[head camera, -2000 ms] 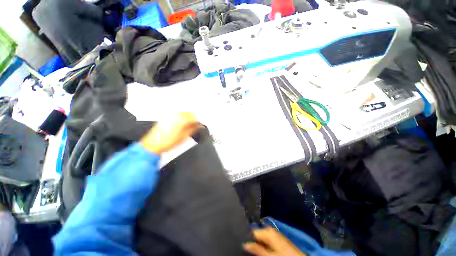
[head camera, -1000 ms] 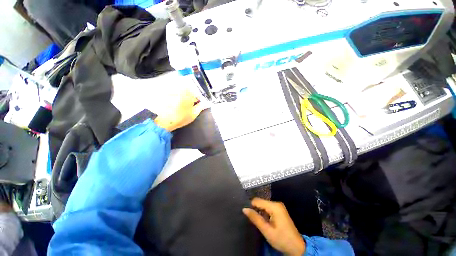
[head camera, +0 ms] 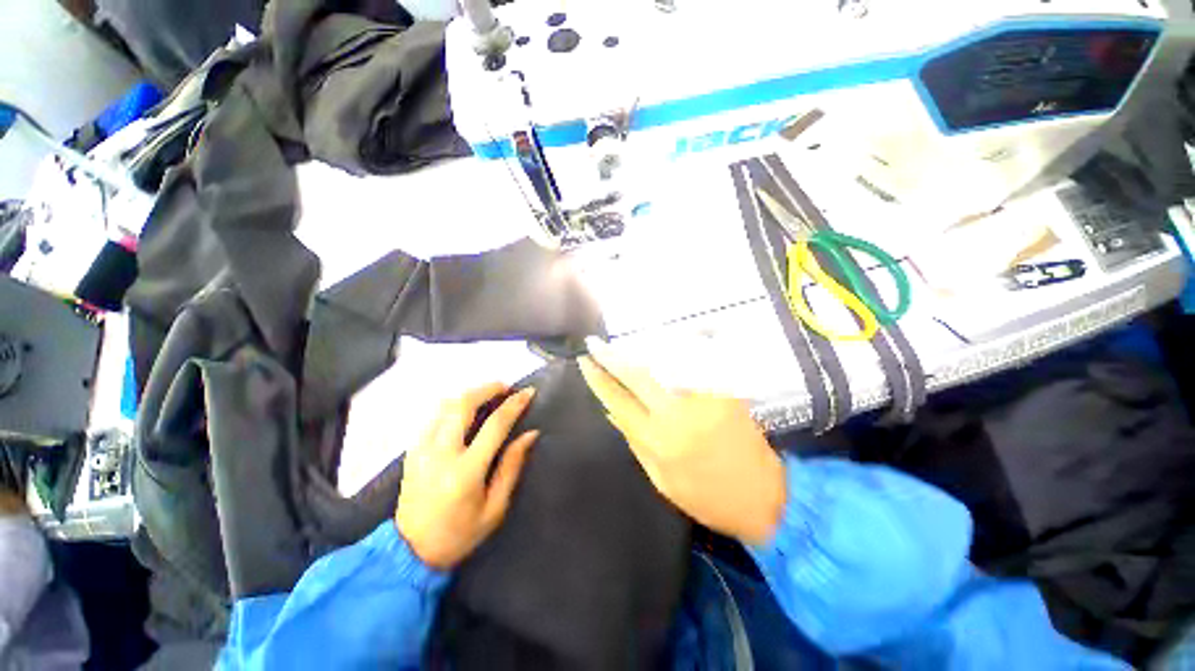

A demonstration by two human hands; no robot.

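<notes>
Dark grey garment cloth (head camera: 564, 524) runs from my lap up onto the white machine table, and a narrower part of it (head camera: 485, 291) reaches the presser foot (head camera: 596, 230). My left hand (head camera: 459, 479) lies on the left edge of the cloth, fingers bent and apart, with thumb and fingertips touching it. My right hand (head camera: 688, 446) lies on the cloth's right edge, fingers stretched together toward the presser foot. Whether either hand pinches the cloth is hard to tell. The white sewing machine head (head camera: 786, 66) with a blue stripe stands above.
Scissors (head camera: 839, 288) with yellow and green handles lie on dark zipper strips (head camera: 813, 367) hanging over the table's front edge. Small dark snips (head camera: 1046, 273) lie at the right. More dark cloth is heaped at the back left (head camera: 374, 98) and below right (head camera: 1101, 446).
My left hand has drawn back from near the presser foot to the cloth nearer me. My right hand has moved up from the lap onto the cloth at the table edge.
</notes>
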